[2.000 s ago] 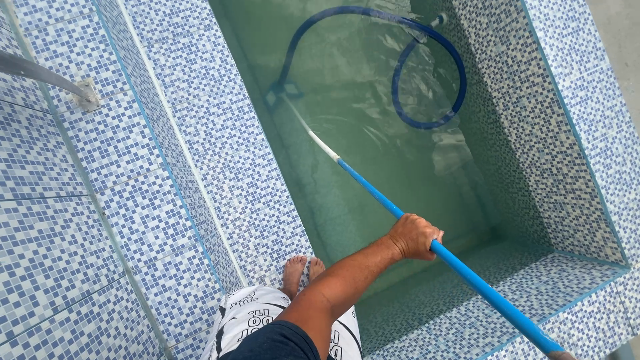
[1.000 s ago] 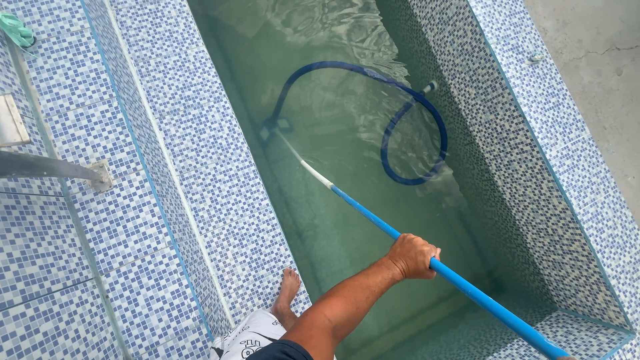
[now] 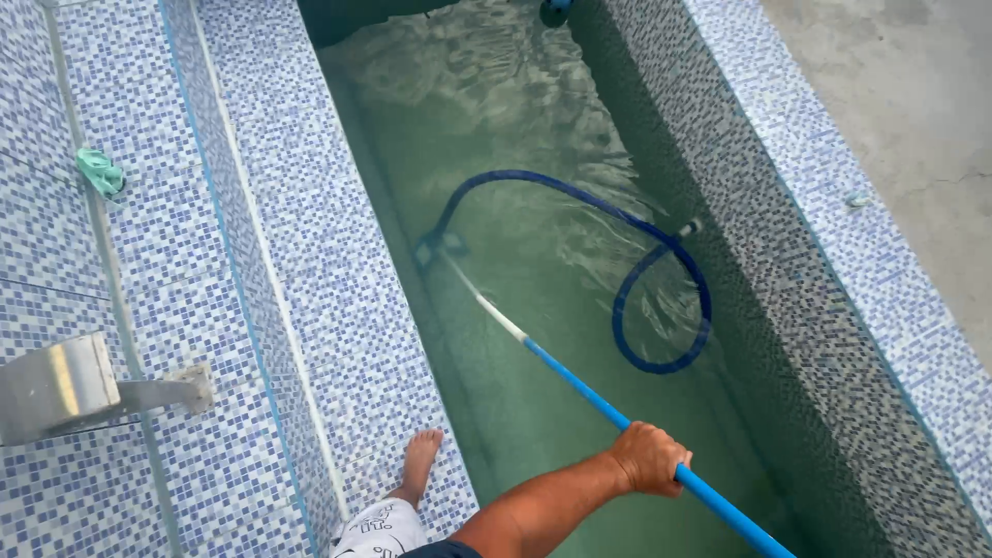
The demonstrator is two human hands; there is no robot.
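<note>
My left hand (image 3: 649, 459) is closed around a blue telescopic pole (image 3: 577, 384), its arm reaching in from the bottom edge. The pole slants up and left into greenish pool water, where its pale thinner section (image 3: 500, 316) meets a submerged pool vacuum head (image 3: 439, 248) near the left pool wall. From that head a dark blue hose (image 3: 535, 177) arcs right and loops, with one end near a light fitting (image 3: 688, 228) on the right wall. The pole's rear end runs out of the frame at lower right. My right hand is not seen.
My bare foot (image 3: 422, 461) stands on the blue-and-white mosaic ledge (image 3: 333, 271) beside the water. A metal fixture (image 3: 70, 384) is at left, with a green cloth-like item (image 3: 101, 172) above it. A tiled rim (image 3: 821, 155) borders concrete at right.
The view has shifted a lot, bringing the green item and more of the pool's far part into sight. My left hand stays on the pole. Two feet showed at first; one shows now.
</note>
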